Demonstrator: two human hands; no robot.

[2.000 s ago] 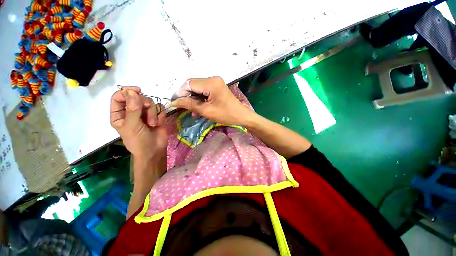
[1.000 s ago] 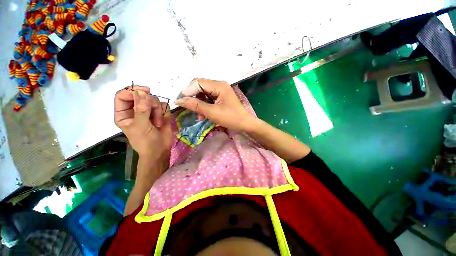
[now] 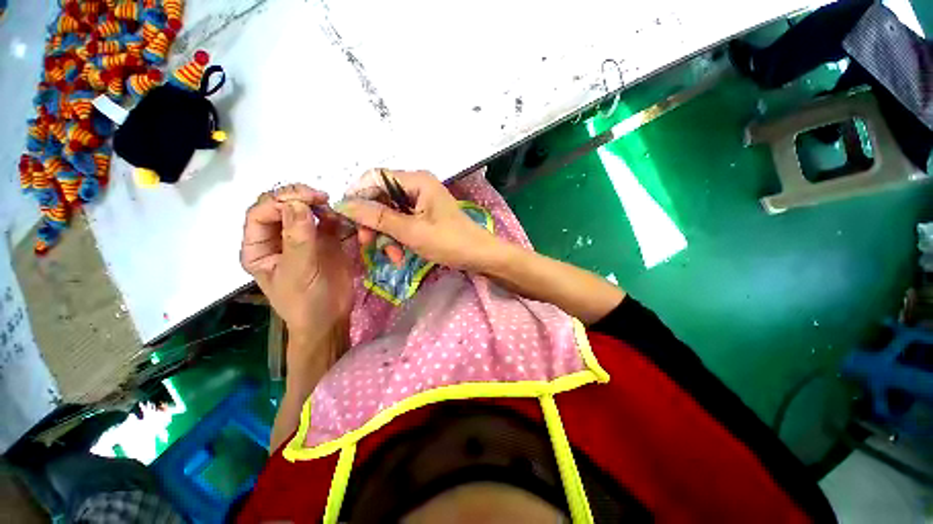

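My left hand [image 3: 292, 241] is over the table's near edge, thumb and fingers pinched on a thin dark thread [image 3: 346, 219]. My right hand [image 3: 425, 220] is just to its right, the fingertips almost touching, and also pinches the thread. A dark, thin, pointed thing [image 3: 397, 192] sticks up from my right palm; I cannot tell if it is a small tool or bundled thread. No needle can be made out. A black penguin toy [image 3: 164, 133] with yellow beak and feet, a striped hat [image 3: 192, 70] and a black loop [image 3: 213, 80] lies on the table.
A pile of striped hats [image 3: 77, 113] lies at the table's [image 3: 276, 113] far left, beside brown cardboard [image 3: 77, 297]. A pink dotted apron [image 3: 440, 338] covers my lap. Beige [image 3: 767, 169] and blue stools [image 3: 210, 450] stand on the green floor. A person's dark sleeve or leg shows upper right.
My hands have come closer together, and the thread between them shows less. The dark pointed thing in my right hand now stands more upright. The toy stays on the table.
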